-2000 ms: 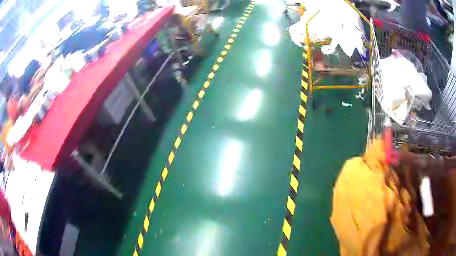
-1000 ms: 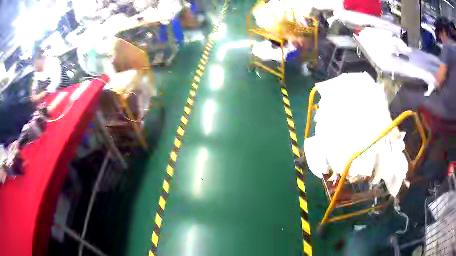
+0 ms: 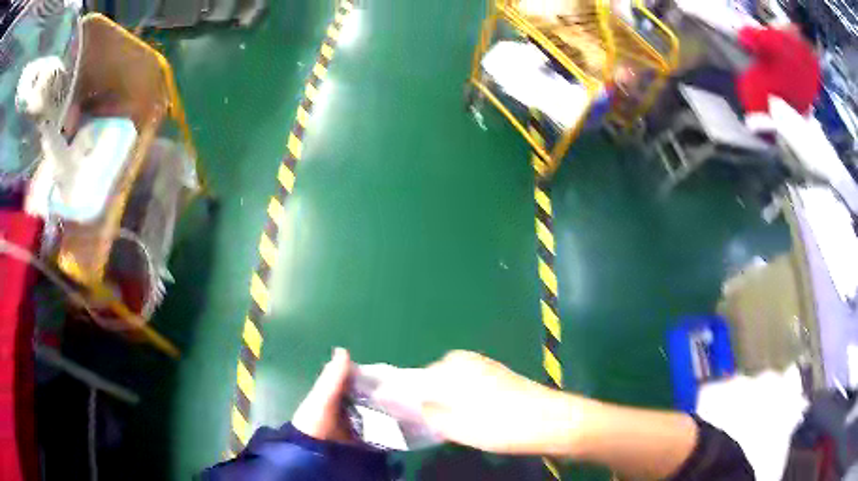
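Note:
A small clear plastic bag with a white label (image 3: 381, 427) is between my two hands at the bottom of the view. My left hand (image 3: 327, 399), in a dark blue sleeve, holds its left side. My right hand (image 3: 475, 399), in a dark sleeve, comes from the lower right and holds its right side. The fingers are blurred and partly hidden by the bag and each other. The contents of the bag cannot be made out.
A green aisle (image 3: 405, 207) runs ahead between yellow-black tapes. A yellow-framed trolley (image 3: 602, 56) stands ahead right. At left are another yellow-framed trolley (image 3: 174, 103), a fan (image 3: 45, 86) and a red table (image 3: 17, 329). A blue bin (image 3: 701, 357) stands at right.
Both hands and the bag have come into view at the bottom. The view has moved forward along the aisle; the trolley with white fabric has left the view and the blue bin has appeared.

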